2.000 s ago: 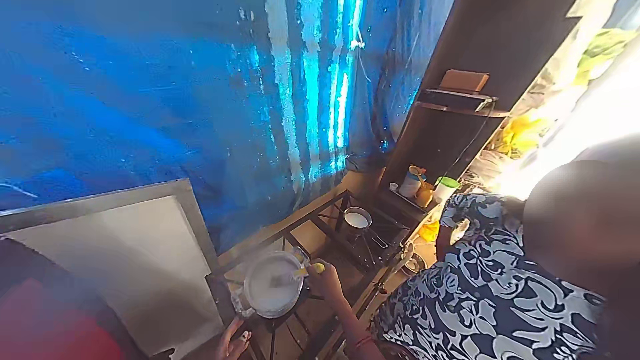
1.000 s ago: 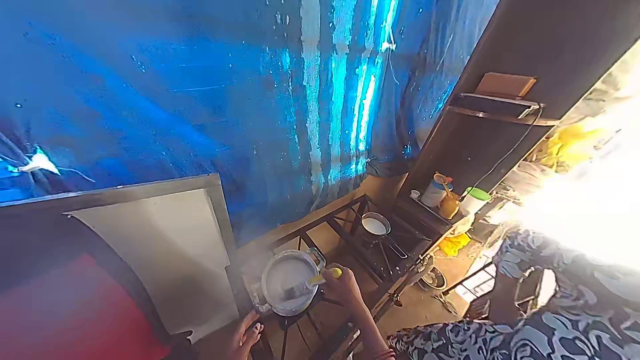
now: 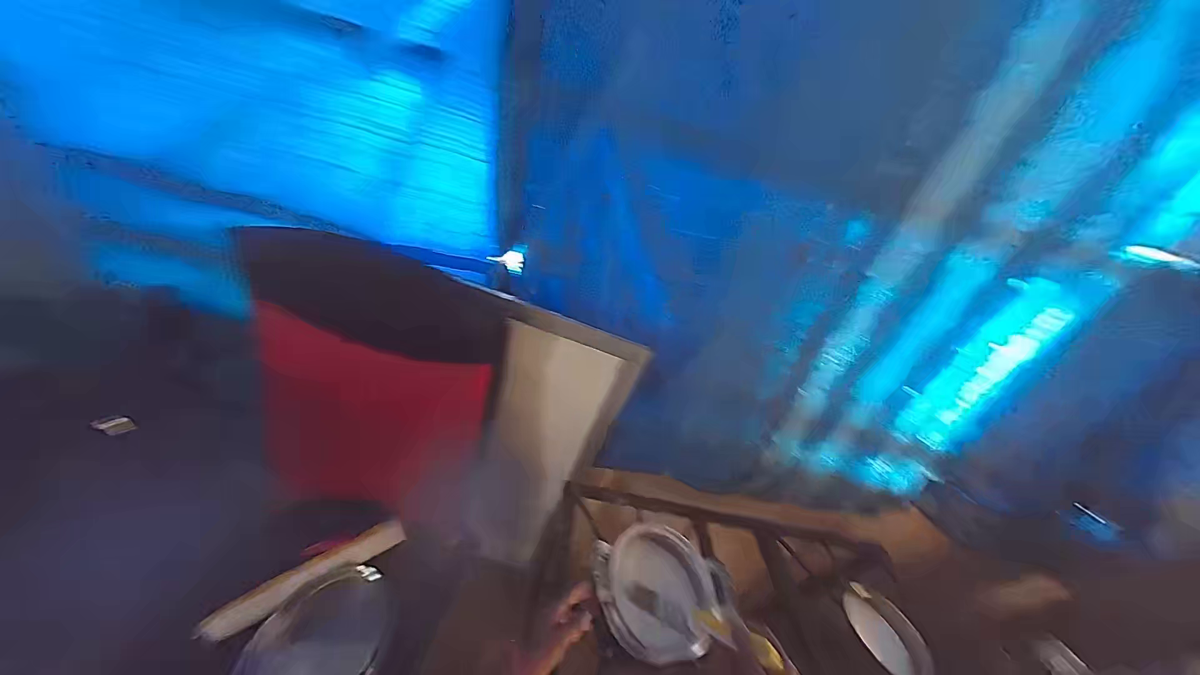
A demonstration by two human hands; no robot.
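Note:
A round metal pot (image 3: 656, 595) with pale contents sits on the metal stove frame (image 3: 694, 511) at the bottom centre. My left hand (image 3: 562, 623) is at the pot's left side, fingers close to its rim; blur hides whether they grip it. A utensil with a yellow handle (image 3: 764, 649) reaches into the pot from the right, its flat grey end lying over the contents. My right hand (image 3: 750, 645), blurred and partly cut off by the bottom edge, is closed around that utensil. To the right stands a smaller pan (image 3: 881, 633) with whitish contents.
A pale framed board (image 3: 553, 403) stands left of the stove, beside a red and black surface (image 3: 375, 403). At the lower left are a round metal vessel (image 3: 323, 628) and a wooden piece (image 3: 300, 581). Blue sheeting (image 3: 694, 234) hangs behind.
The view has swung strongly to the left. The person in patterned clothing and the shelf at the right have left the picture. Both my hands remain at the pot.

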